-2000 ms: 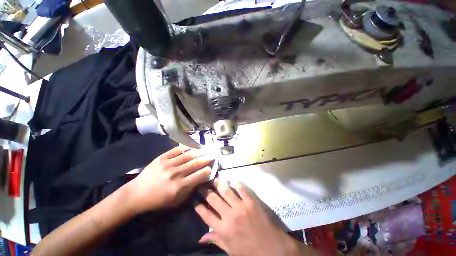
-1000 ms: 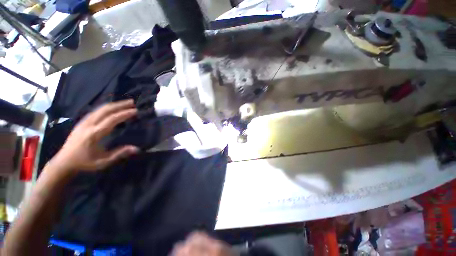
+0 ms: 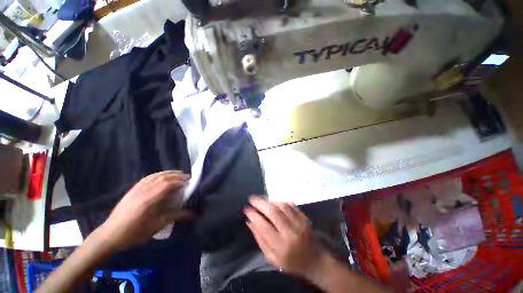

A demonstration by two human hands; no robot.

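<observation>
The black garment body (image 3: 117, 126) lies left of the needle and hangs over the table's front edge. A white facing (image 3: 198, 120) runs along it from near the presser foot (image 3: 255, 112) down toward my left hand. My left hand (image 3: 152, 203) has its fingers curled at the cloth, by the lower end of the white strip; its fingertips are partly hidden in the folds. My right hand (image 3: 284, 234) lies on the dark panel (image 3: 232, 171) near its right edge, fingertips on the cloth, and I cannot tell if it pinches it.
The off-white machine head (image 3: 338, 46) spans the upper right over the white table top (image 3: 344, 171). A red basket of scraps (image 3: 373, 246) stands at lower right. A blue basket (image 3: 129, 276) is at lower left. A red case (image 3: 38, 174) lies at the left edge.
My left hand has moved down and right onto the cloth. My right hand has come up from the bottom edge onto the dark panel. The black cloth by the needle is rearranged. The view has shifted.
</observation>
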